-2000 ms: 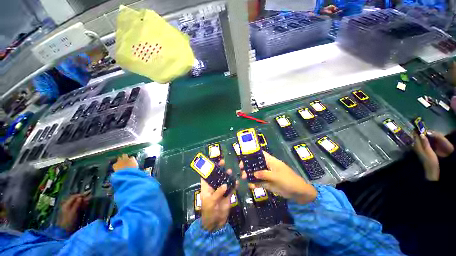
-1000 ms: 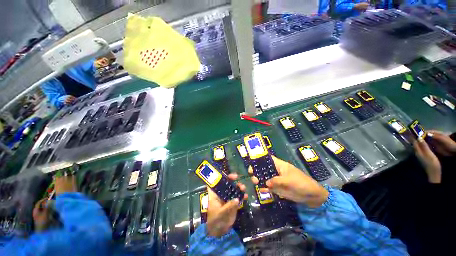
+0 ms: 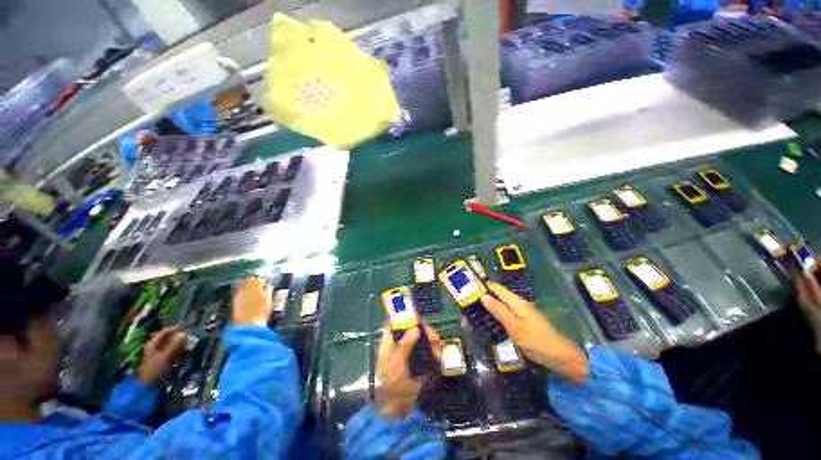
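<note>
My left hand holds a keypad mobile phone upright, its yellow-framed screen lit blue and white. My right hand holds another keypad phone, tilted to the left, its screen also lit blue and white. Both are above a clear blister tray on the green bench. Several yellow-framed phones lie in this tray behind and below my hands, partly hidden. One at the tray's back right has a dark screen.
A second blister tray with several phones lies right. A red pen lies by the metal post. A yellow cloth hangs above. A blue-sleeved worker is left; another person's hand holds a phone at right.
The whole view has shifted, so the bench appears farther right. The left phone is more upright and the right phone tilts more to the left. The neighbour at left has reached back over their tray.
</note>
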